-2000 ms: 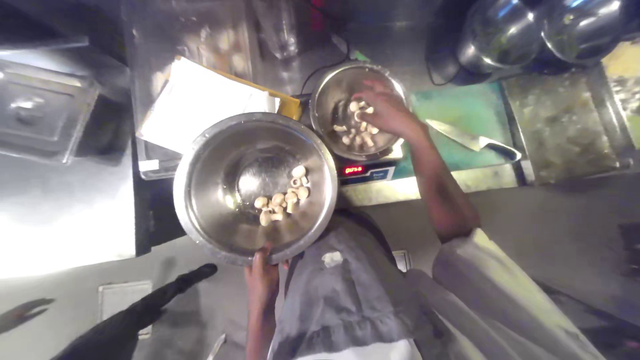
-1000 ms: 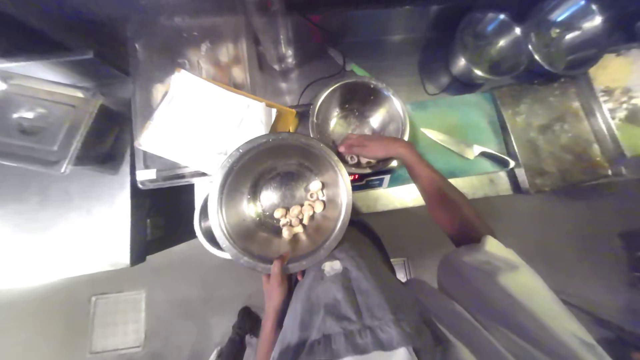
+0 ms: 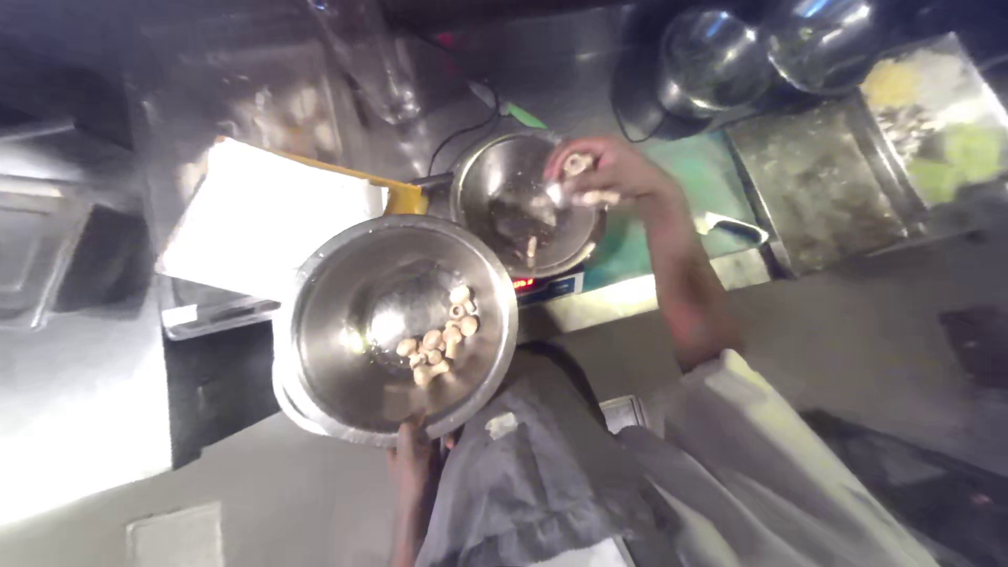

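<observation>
My left hand (image 3: 413, 449) grips the near rim of a large steel mixing bowl (image 3: 331, 268), tilted so its inside faces me. Small whole mushrooms (image 3: 433, 340) lie in a cluster in its lower right part. My right hand (image 3: 614, 169), blurred, holds several mushrooms (image 3: 579, 164) over the right rim of a smaller steel bowl (image 3: 480, 185). A piece of mushroom (image 3: 531, 246) shows inside that bowl. The smaller bowl rests on a digital scale (image 3: 551, 287) with a lit red display.
White paper (image 3: 260, 220) lies left of the smaller bowl, over a clear container (image 3: 213, 315). A knife (image 3: 732, 226) rests on a green cutting board (image 3: 701, 169). Beyond are a metal tray (image 3: 827, 181), chopped food in a tray (image 3: 937, 118) and steel bowls (image 3: 713, 59).
My right hand has come up out of the smaller bowl with mushrooms in it. That bowl held a pile of mushrooms two seconds ago and now shows few. My left hand keeps its hold.
</observation>
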